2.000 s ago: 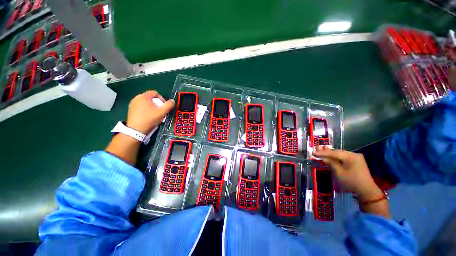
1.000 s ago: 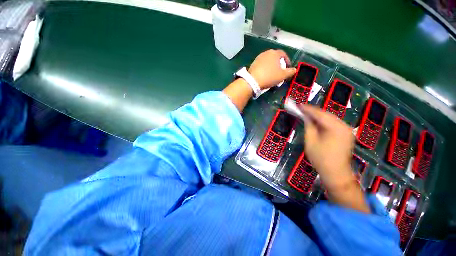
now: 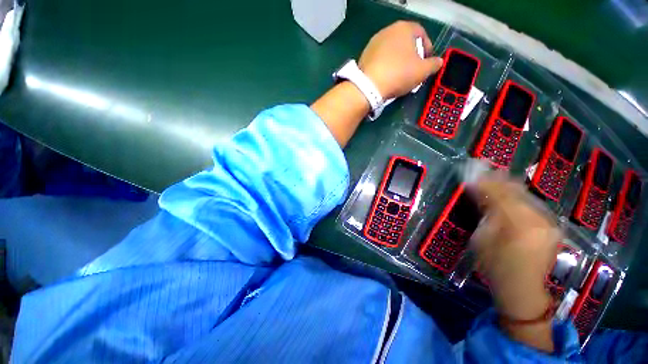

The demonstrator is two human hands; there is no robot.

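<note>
A clear plastic tray (image 3: 416,146) holds red keypad phones in two rows, screens up. My left hand (image 3: 400,60) is closed at the tray's top left corner, beside the first phone (image 3: 450,92), with a white piece between its fingers. My right hand (image 3: 513,238) is blurred over the near row, its fingertips at the upper end of the second phone (image 3: 449,231), with a blurred white wipe (image 3: 472,170) at the fingertips. My right hand hides other phones of the near row. White slips lie beside some phones.
A white bottle (image 3: 319,17) stands at the top edge, cut off. A pale rail (image 3: 483,27) runs behind the tray, with a green surface beyond. A white object (image 3: 7,43) shows at the far left edge. The worktop's near edge curves below my left arm.
The view has swung left since two seconds ago. Since one second ago, my right hand has moved from between the leftmost phones to the second near-row phone. My left hand stays at the tray corner.
</note>
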